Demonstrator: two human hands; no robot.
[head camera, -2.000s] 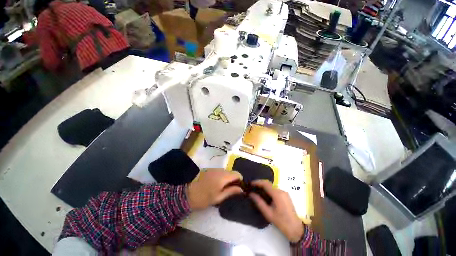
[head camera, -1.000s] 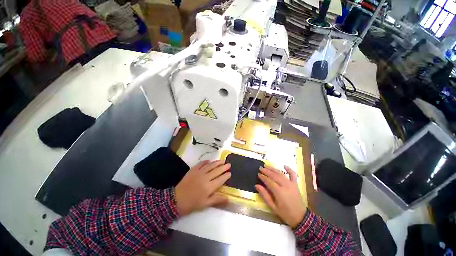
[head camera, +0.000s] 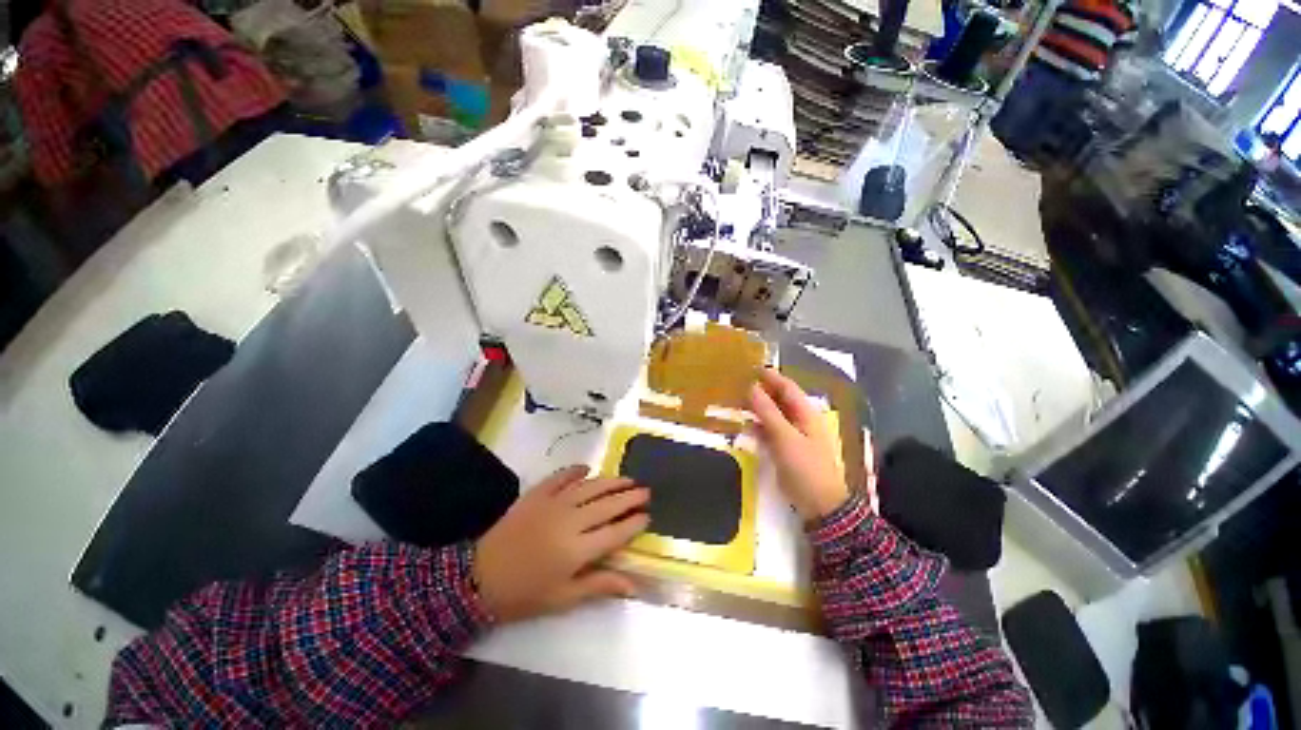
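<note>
A black fabric panel lies flat in the yellow-edged opening of the white sewing template, just in front of the machine head. My left hand is open and flat, its fingertips on the panel's left edge. My right hand is right of and behind the panel. Its fingertips touch the right edge of the orange-tan template flap; whether they grip it is unclear, as the thumb is hidden. The needle area is mostly hidden by the head.
Black panels lie left on the table, on the white sheet, right of the template and near the front right. The control screen stands right. Thread cones are behind. A person in red stands back left, another back right.
The loose panel now lies in the template opening. My right hand has left the panel's right edge and moved back to the flap. My left hand stays at the left edge. The view has shifted slightly.
</note>
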